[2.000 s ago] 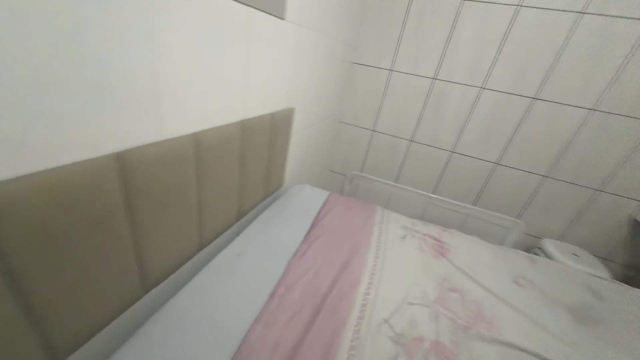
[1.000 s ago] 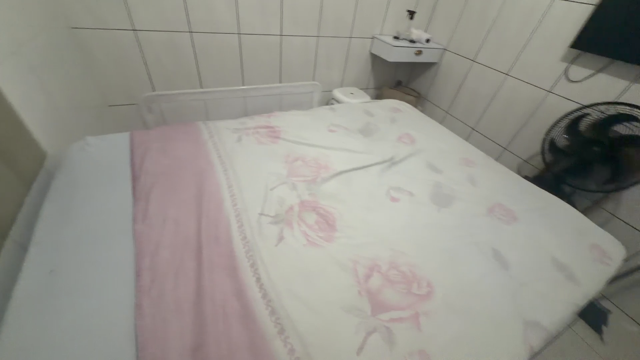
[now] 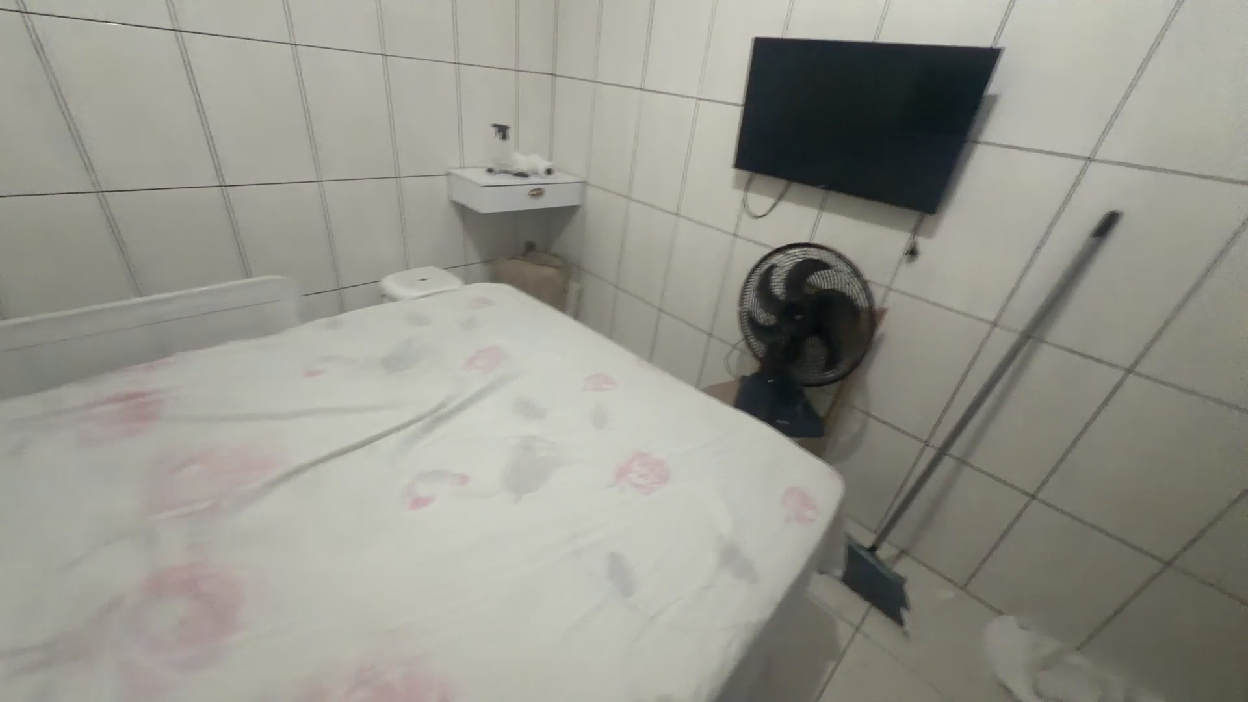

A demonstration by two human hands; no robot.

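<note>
Neither my left hand nor my right hand shows in the head view. A bed with a white fitted sheet (image 3: 546,565) printed with pink roses and grey leaves fills the left and middle. A long crease runs across the sheet. Against the tiled wall at the right leans a broom (image 3: 994,375) with a dark handle, its bristles down on the floor. A black pedestal-type fan (image 3: 805,314) stands beyond the far corner of the bed.
A flat television (image 3: 866,122) hangs above the fan. A white corner shelf with a drawer (image 3: 517,192) holds a spray bottle (image 3: 501,146). Below it are a white lidded bin (image 3: 421,283) and a brown bag (image 3: 534,278). White cloth (image 3: 1048,663) lies on the floor at lower right.
The view has swung far to the right, from the padded headboard to the foot of the bed. The television, the whole fan and the broom's handle now show.
</note>
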